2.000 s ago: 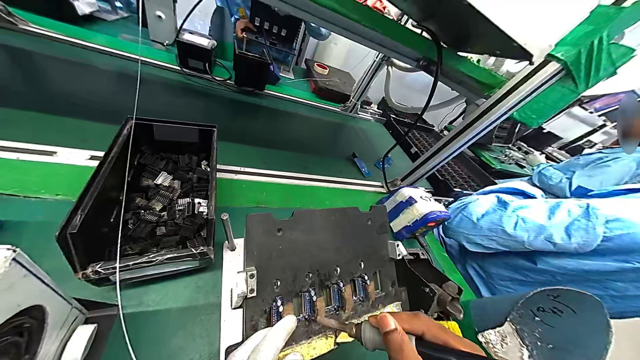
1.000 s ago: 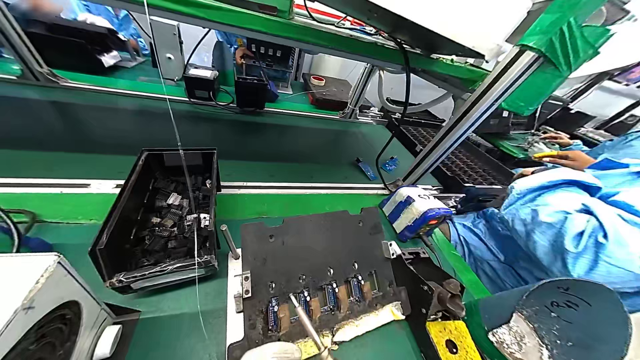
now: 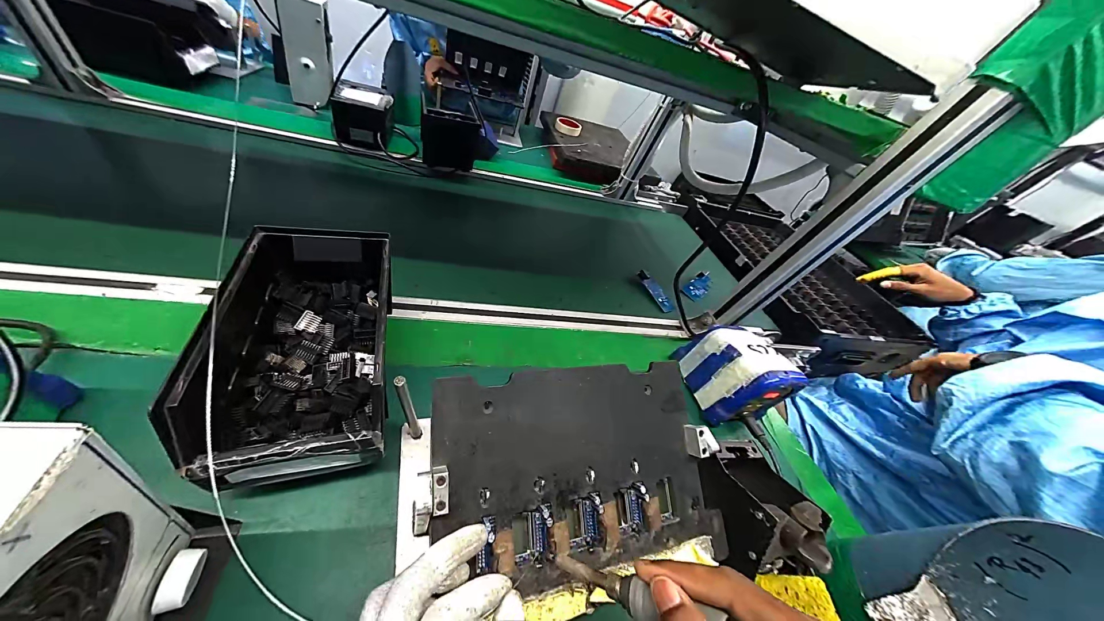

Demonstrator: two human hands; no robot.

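My left hand point(image 3: 444, 578), in a white glove, rests at the lower left edge of a black fixture plate point(image 3: 561, 423); whether it grips anything is hidden. My bare right hand point(image 3: 699, 591) holds a soldering iron point(image 3: 604, 580), its tip at the plate's lower edge near a brown strip. Several small blue circuit boards point(image 3: 589, 522) sit in the plate's slots. Yellow-white padding point(image 3: 556, 604) runs below them. Solder wire point(image 3: 226, 216) hangs down across the view at left. A black bin point(image 3: 379, 362) of small black connectors point(image 3: 306, 354) stands left of the plate.
A soldering stand point(image 3: 802, 535) with yellow sponge point(image 3: 798, 595) is right of the plate, beside a blue taped device point(image 3: 742, 371) and a blue cylinder point(image 3: 975, 569). A white fan unit point(image 3: 69, 517) is lower left. Two loose blue boards point(image 3: 697, 285) lie on the belt. A co-worker in blue stands right.
The soldering iron's tip has moved right and down from the slotted boards seen one second ago. My right hand, out of view then, shows again. The co-worker's hands have moved nearer the black tray.
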